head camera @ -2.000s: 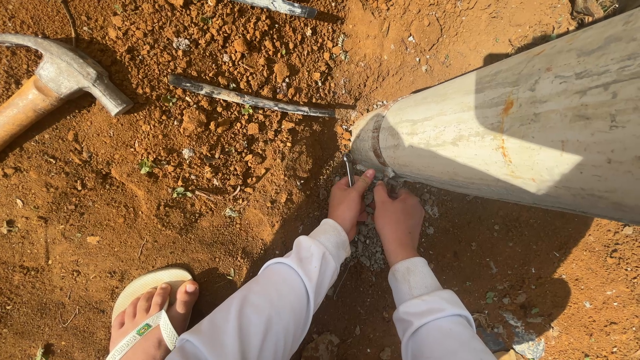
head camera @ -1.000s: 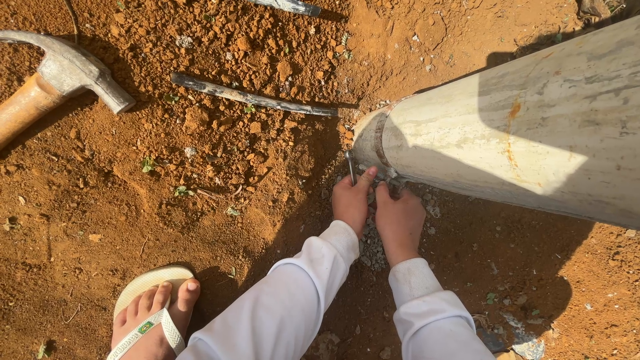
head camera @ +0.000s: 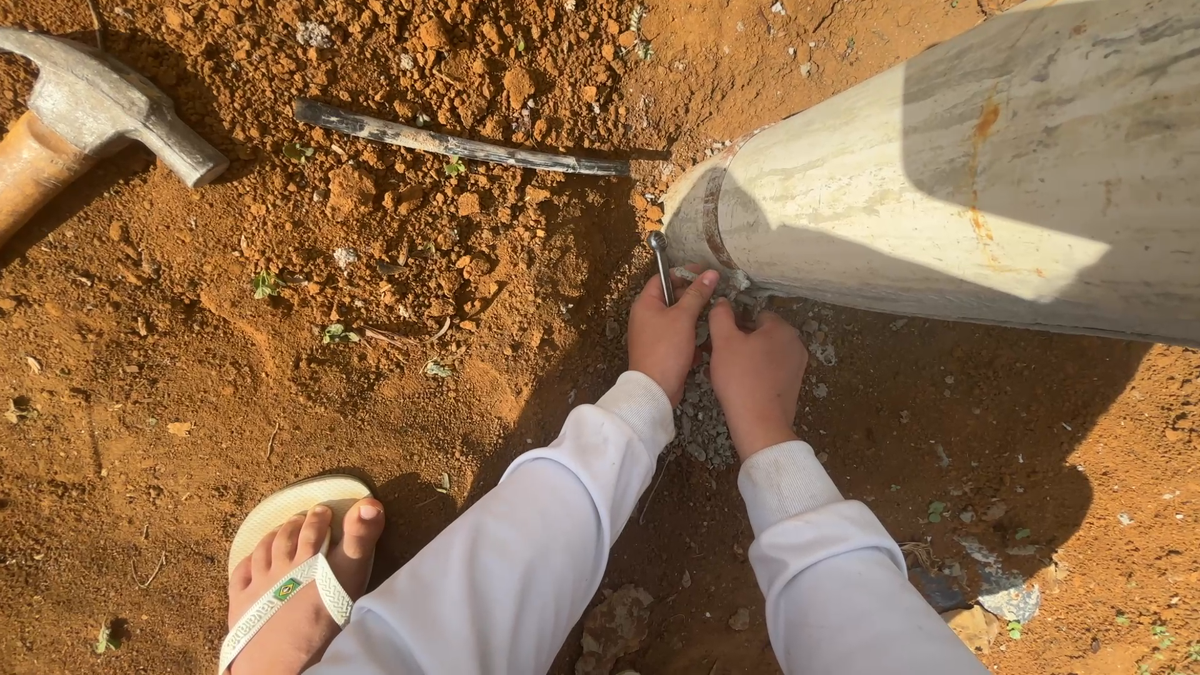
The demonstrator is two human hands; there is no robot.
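Observation:
My left hand is closed around a thin metal rod with a rounded end, which sticks up between thumb and fingers. My right hand is just beside it, fingers curled down at the base of a large pale post; what its fingertips hold or touch is hidden. Grey crumbly rubble lies under and between the hands. A rusty band-like mark curves across the post's lower end.
A claw hammer with a wooden handle lies at the upper left. A worn dark strip rests on the loose reddish soil. My foot in a flip-flop is at the lower left. A pale broken chunk lies at the lower right.

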